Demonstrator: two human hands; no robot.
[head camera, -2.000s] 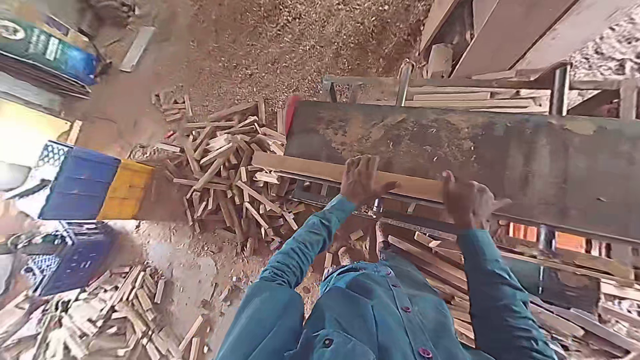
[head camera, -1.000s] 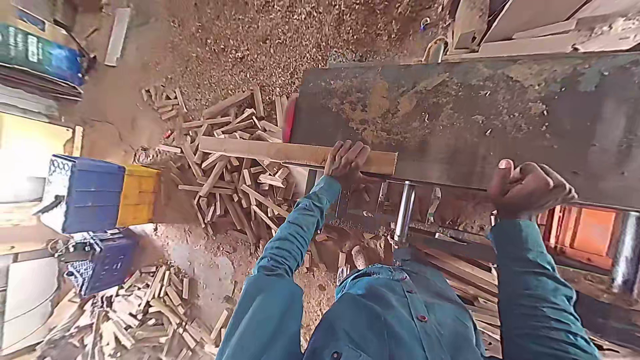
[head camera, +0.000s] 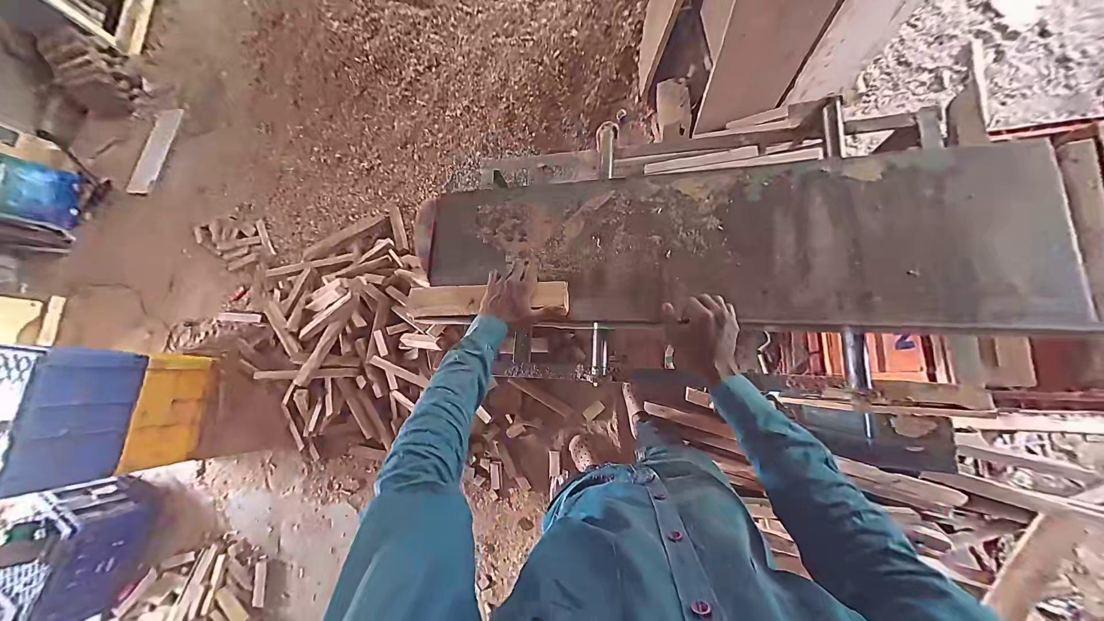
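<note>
My left hand (head camera: 511, 296) grips a short wooden block (head camera: 444, 301) at the near left corner of a long metal machine table (head camera: 776, 250). The block lies along the table's near edge, and its left end sticks out past the corner. My right hand (head camera: 707, 335) is at the same near edge, further right, with its fingers curled and no wood visible in it; whether it grips the edge I cannot tell. Wood dust and shavings are scattered over the left part of the table top.
A heap of wood offcuts (head camera: 328, 328) lies on the floor left of the table. Blue crates (head camera: 73, 414) and a yellow crate (head camera: 168, 410) stand further left. Long boards (head camera: 768, 60) lean beyond the table, and wood strips (head camera: 897, 483) lie at the near right.
The long wooden piece seen under my left hand has given way to a visibly shorter block at the table's corner. My right hand, on the long piece two seconds ago, is now off the wood.
</note>
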